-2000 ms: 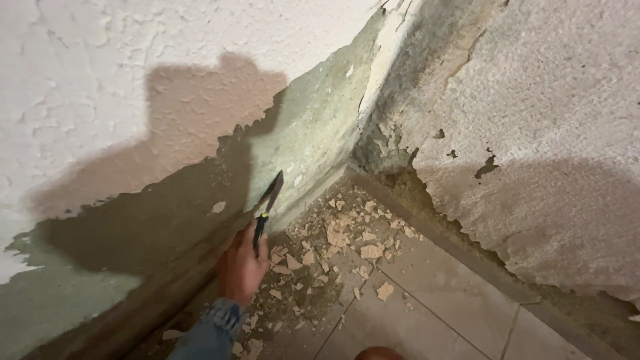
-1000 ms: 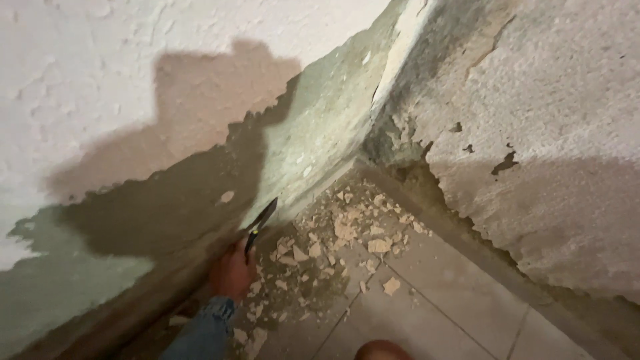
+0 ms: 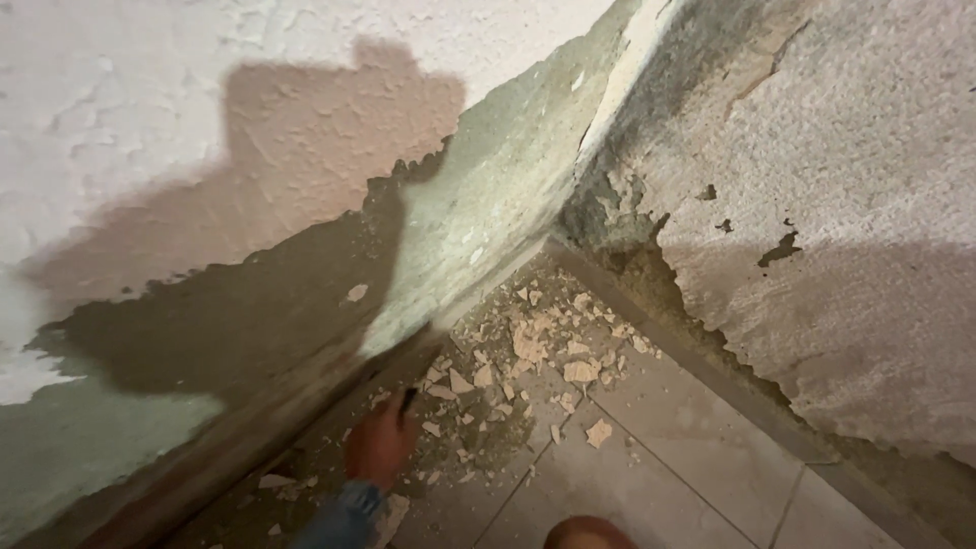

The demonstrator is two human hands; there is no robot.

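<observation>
My left hand (image 3: pixel 381 442), in a blue cuff, is low and left of centre, closed around a narrow, dark hand-held scraper or knife (image 3: pixel 409 402). The tool points up and right toward the foot of the left wall; its blade is dim and blurred, so contact with the wall cannot be told. Beside the hand, broken flakes of paint or plaster (image 3: pixel 530 341) lie over the floor in the corner. The left wall has a bare grey-green band (image 3: pixel 488 206) below its white textured coating (image 3: pixel 137 91). My right hand is not in view.
Damaged coating with a ragged lower edge covers the right wall (image 3: pixel 854 175). A low skirting (image 3: pixel 686 366) borders the tiled floor (image 3: pixel 671 473). A rounded skin-toned shape (image 3: pixel 587 534), perhaps a knee, shows at the bottom edge. A broad shadow crosses the left wall.
My left hand has moved down along the left wall with the tool, which was against or close to the grey-green band two seconds ago. The wall shadow has shifted slightly.
</observation>
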